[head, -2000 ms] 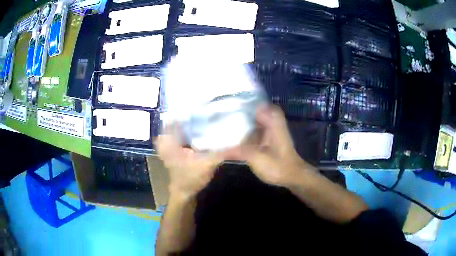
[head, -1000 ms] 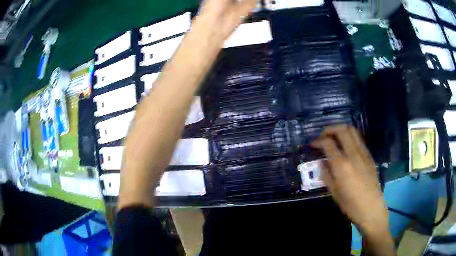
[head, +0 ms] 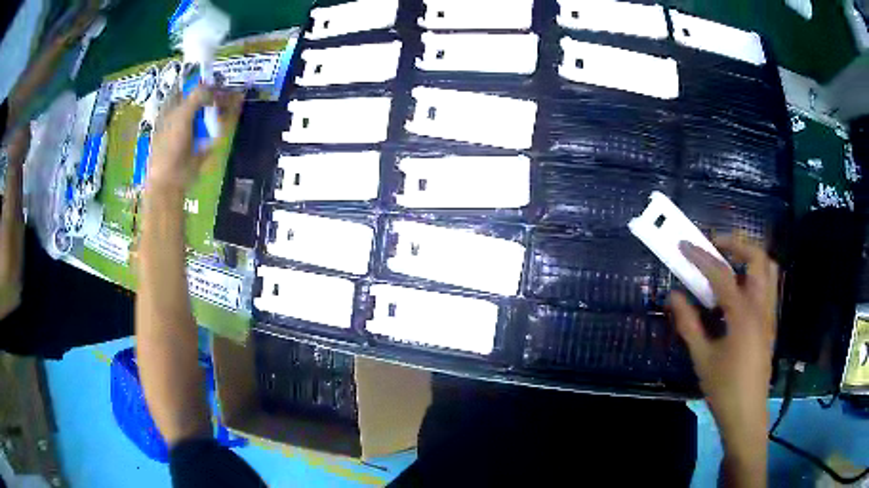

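My left hand (head: 181, 133) is at the upper left, holding an open fan body (head: 205, 71) with a white round head pointing away and blue showing in its handle. My right hand (head: 729, 305) is over the right side of the black tray, holding a white handle cover (head: 678, 243) tilted above the pockets, with its dark slot at the far end. The black blister tray (head: 610, 334) lies in front of me. White covers (head: 434, 319) lie in its left columns and at its far edge; the pockets under my right hand show bare ribbed plastic.
A yellow-green printed board (head: 214, 214) with several open fans lies at left, beside another person's arm (head: 14, 191). Small white fittings (head: 829, 191) lie at right, near a yellowish plate (head: 858, 357). An open cardboard box (head: 395, 400) and blue stool (head: 138, 400) stand below.
My left hand has moved from the tray's far side to the left and now holds a fan body. My right hand has lifted the cover from the near right pocket. The view has shifted.
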